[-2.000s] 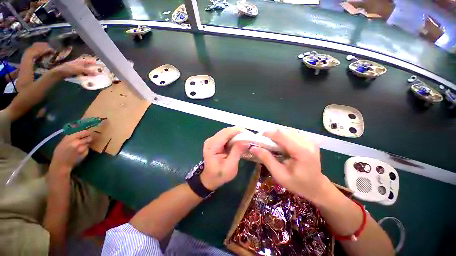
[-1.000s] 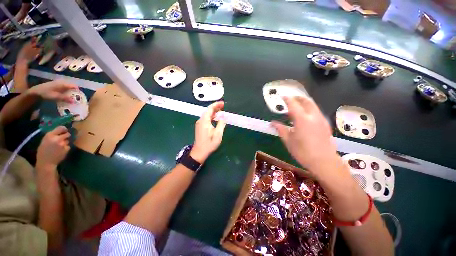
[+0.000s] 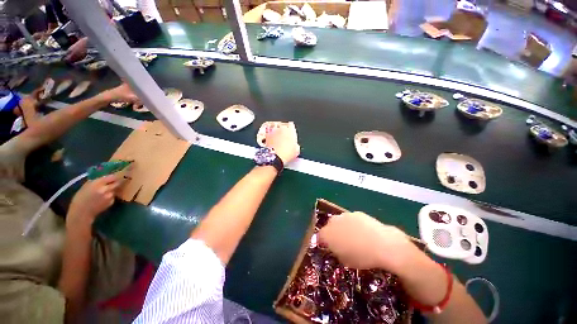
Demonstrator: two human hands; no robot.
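Note:
My left hand (image 3: 283, 142), with a dark watch at the wrist, is over a white cover (image 3: 262, 134) on the green belt. Its fingers overlap the cover; whether they grip it is unclear. My right hand (image 3: 354, 239), blurred, is in the open cardboard parts box (image 3: 296, 259), over shiny copper-coloured trim pieces (image 3: 335, 285). Its fingertips are hidden, so I cannot tell if it holds a piece. Another white cover (image 3: 378, 147) lies on the belt between my hands. A cover with a grille (image 3: 452, 233) lies right of the box.
A pale rail (image 3: 341, 179) runs between bench and belt. A slanting grey post (image 3: 130, 69) stands at left. A neighbour's hand holds a green tool (image 3: 109, 168) beside a cardboard mat (image 3: 148, 161). More covers and wired subassemblies (image 3: 422, 101) stand on the belt. A clear loop (image 3: 484, 297) lies at right.
My left hand has moved forward from the rail onto a cover on the belt. My right hand has left the cover on the belt and moved back into the box. The view has tilted upward.

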